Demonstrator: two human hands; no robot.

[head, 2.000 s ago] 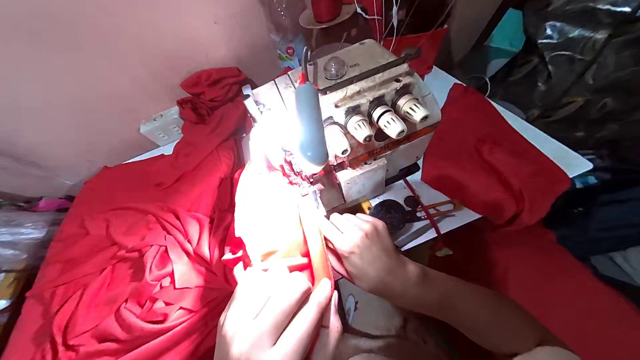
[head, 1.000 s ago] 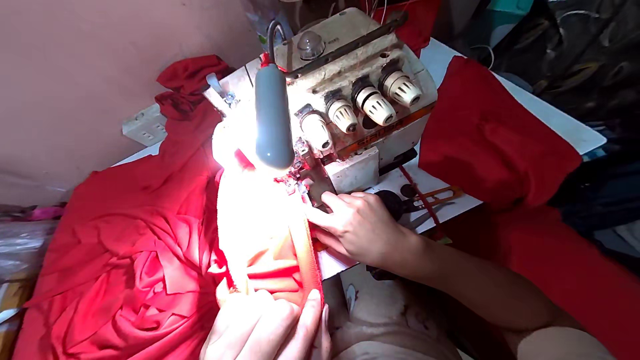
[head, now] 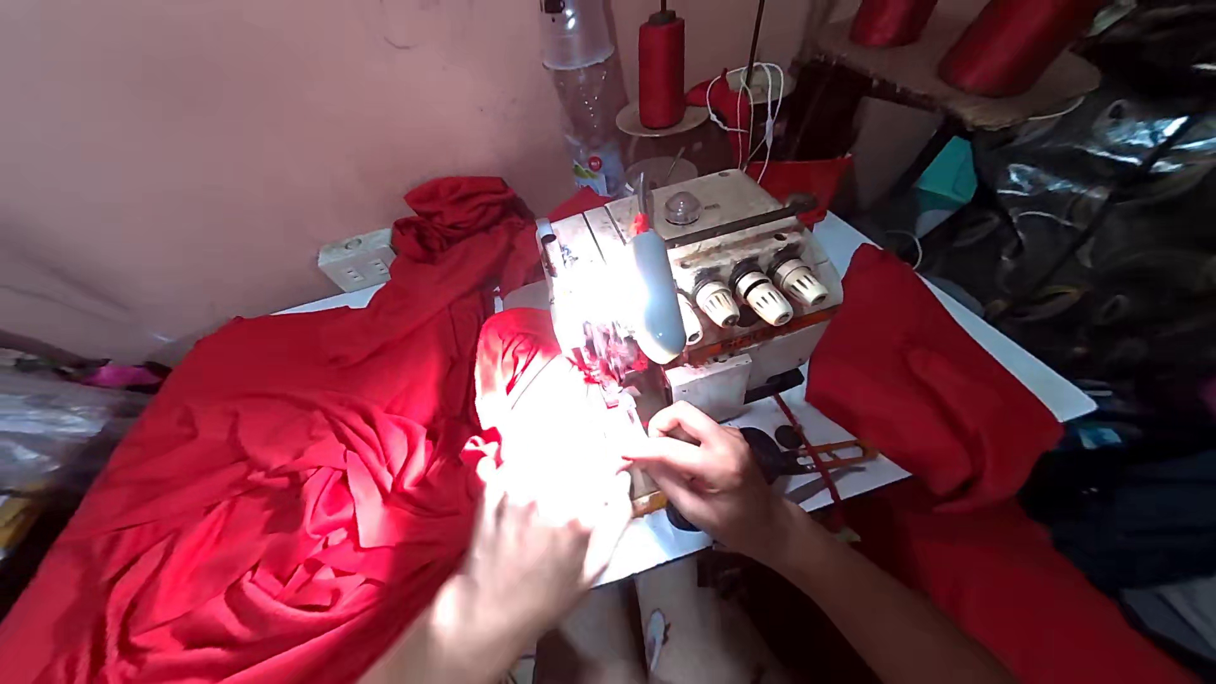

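Observation:
A white overlock sewing machine (head: pixel 703 256) stands on the table, a grey lamp (head: pixel 655 299) glaring over its needle area. Red fabric (head: pixel 332 475) is heaped to the left and runs up to the machine. My left hand (head: pixel 532 541) is blurred and overexposed; it lies on the brightly lit fabric in front of the needle area, and its grip cannot be made out. Right of it, my right hand (head: pixel 703 465) has thumb and index finger pinched at the lit fabric's edge, just in front of the presser foot area.
Thread cones (head: pixel 662 71) and a plastic bottle (head: pixel 584 104) stand behind the machine. A socket box (head: pixel 356 259) sits by the wall. More red fabric (head: pixel 921 380) drapes over the table's right side, near scissors (head: pixel 807 486) and a dark round object (head: pixel 760 446).
My left hand has moved forward along the fabric, closer to the machine. The fabric strip between the hands, long and taut before, no longer shows. The view has tilted up.

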